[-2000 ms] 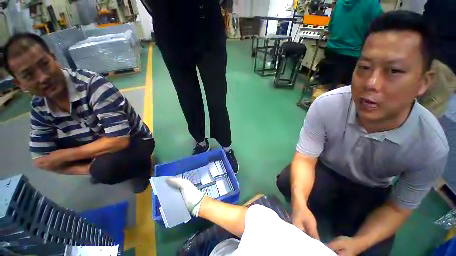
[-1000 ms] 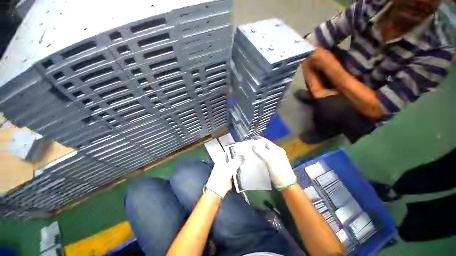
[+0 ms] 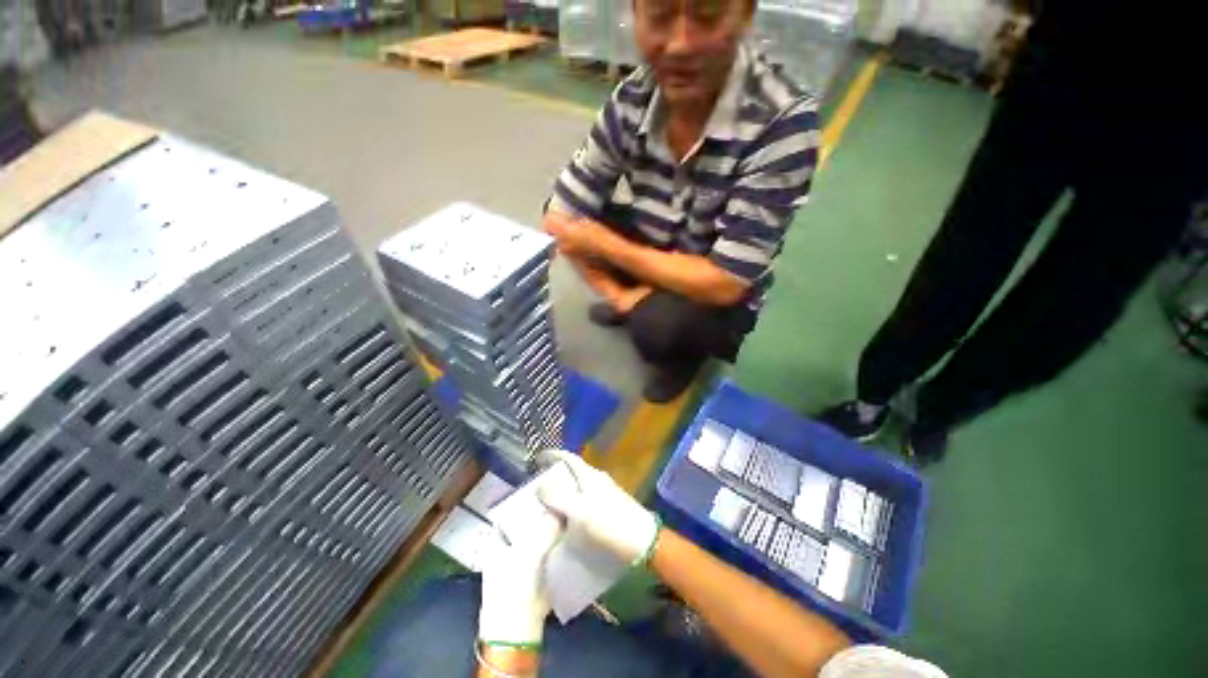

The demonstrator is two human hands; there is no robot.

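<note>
My left hand, in a white knit glove, holds the left side of a flat pale metal plate over my lap. My right hand, also gloved in white, grips the plate's upper edge. The plate is tilted, and the gloves cover part of it. The fingers of both hands are close together and partly blurred. A blue bin on the right holds small metal parts in tight rows.
A big stack of slotted metal panels stands at left, with a narrower stack beside it. Pale plates lie on the floor at its foot. A person in a striped shirt squats ahead. Another person's dark-trousered legs stand at right.
The view has swung up and right from the lap. Both hands still hold the plate, now lower in the picture and more tilted. Earlier, my right hand held a plate over the bin.
</note>
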